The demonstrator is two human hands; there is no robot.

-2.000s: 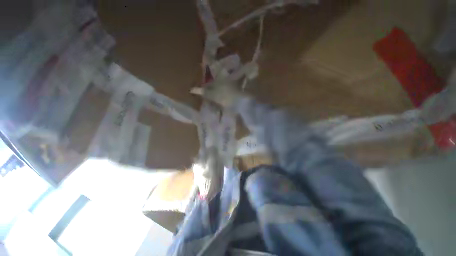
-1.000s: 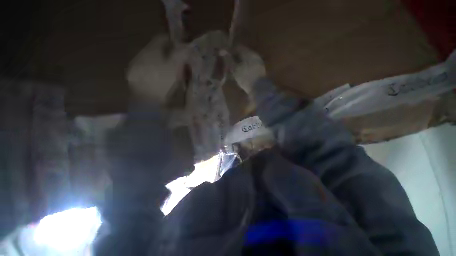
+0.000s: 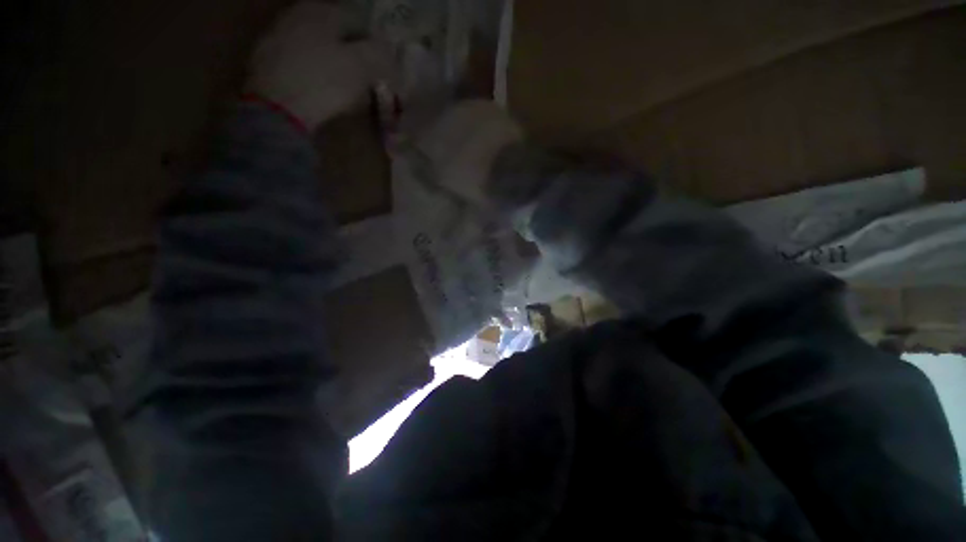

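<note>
Whitish printed tape (image 3: 455, 249) runs down a corner of a brown carton (image 3: 657, 95) in the middle of the dark head view. My left hand (image 3: 312, 64), in a pale glove with a red cuff edge, is at the upper left of this tape. My right hand (image 3: 461, 143), also in a pale glove, lies over the tape at the upper middle. Both hands are dim and blurred. Their fingers are partly hidden, and I cannot tell whether either grips the tape or a tool.
More printed tape (image 3: 837, 228) runs along the carton's rim on the right. Taped cardboard (image 3: 74, 423) is at the lower left, with a red strip. Bright light shows below the rim at the lower middle, and a pale surface (image 3: 943, 392) at the lower right.
The view has darkened and moved closer to the taped corner. My left arm has come up on the left, and its hand is now higher. My right hand has shifted left onto the tape.
</note>
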